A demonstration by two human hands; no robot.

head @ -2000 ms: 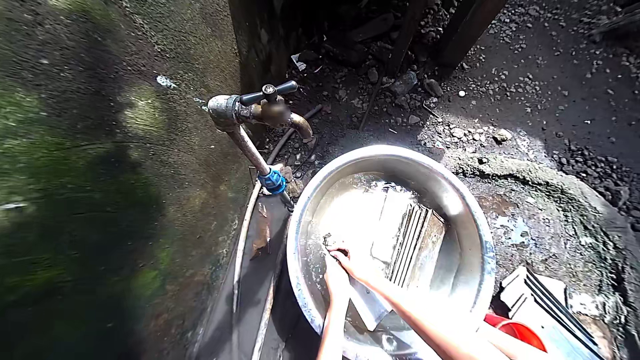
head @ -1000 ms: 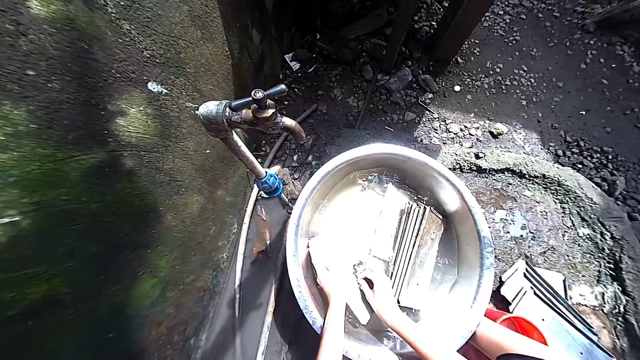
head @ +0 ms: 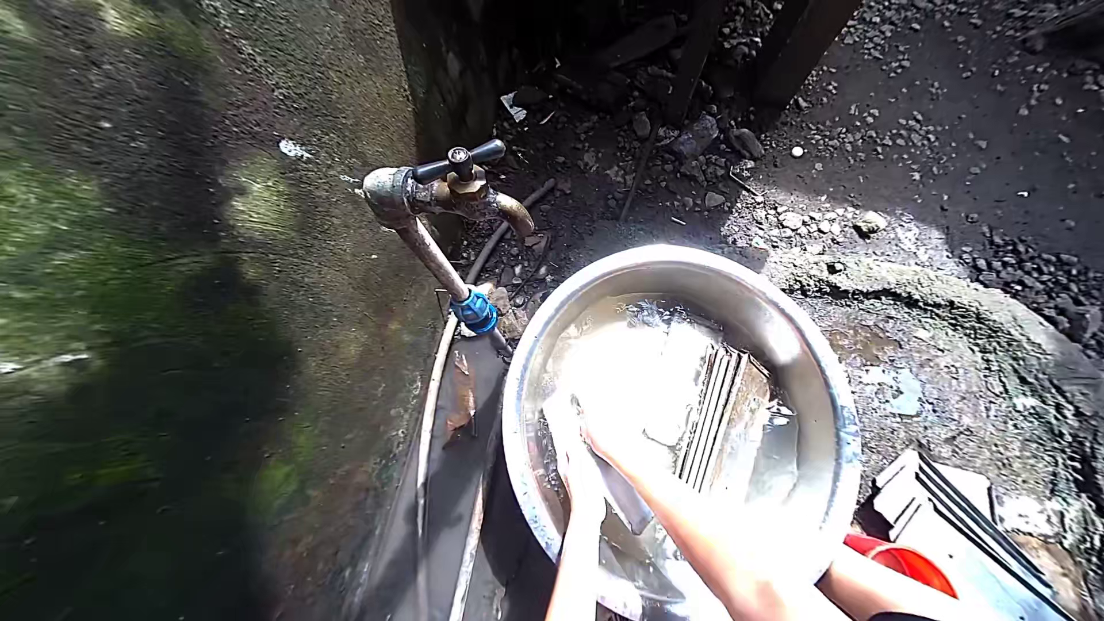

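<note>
A round metal basin holds water and a leaning stack of flat rectangular pieces, with bright glare over its left half. My left hand is at the basin's left side, beside a flat pale piece that slants below the hands. Just right of it, my right hand touches or nearly touches the same piece. Glare washes out the fingers of both hands, so their grip cannot be made out.
A brass tap with a black handle rises on a pipe with a blue fitting beside a mossy wall. At the lower right lie a red container and more flat pieces. Gravel lies behind the basin.
Both hands have shifted within the basin. The broad pale piece seen under them a second ago now shows as a narrower, slanting shape.
</note>
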